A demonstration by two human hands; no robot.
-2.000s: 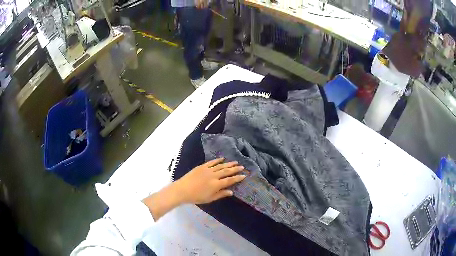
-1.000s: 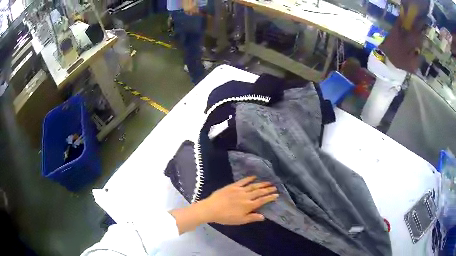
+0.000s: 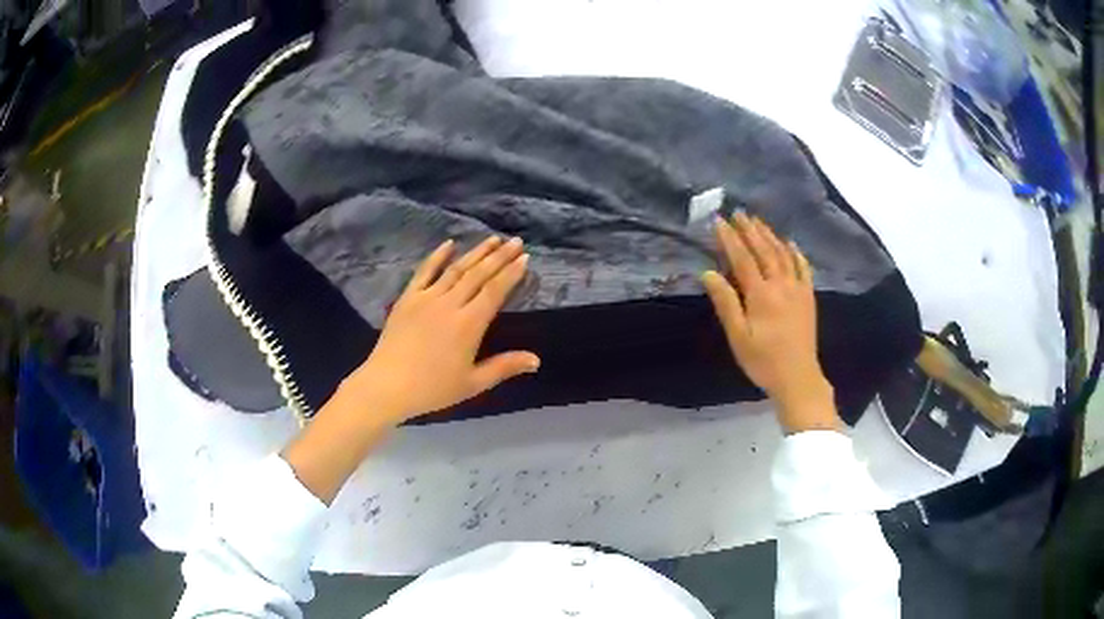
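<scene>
A dark jacket with grey patterned lining (image 3: 605,133) lies inside out on the white pressing table (image 3: 545,484). A plain black hem band (image 3: 630,351) runs along its near side, and cream stitched trim (image 3: 248,317) edges its left side. A small white label (image 3: 706,204) shows on the lining. My left hand (image 3: 454,317) lies flat on the lining and hem at centre left, fingers spread. My right hand (image 3: 768,305) lies flat on the hem and lining below the label. Neither hand grips anything.
The steam iron (image 3: 932,405), with its wooden handle, stands at the table's right edge, partly beside the jacket. A metal iron rest (image 3: 890,87) lies at the upper right, near clear plastic. A grey padded shape (image 3: 218,345) shows under the jacket's left side. A blue basket (image 3: 73,466) is at far left.
The view has turned down and right, closer over the jacket. My right hand has come into view on the hem, and my left hand still lies on the cloth. The iron now shows.
</scene>
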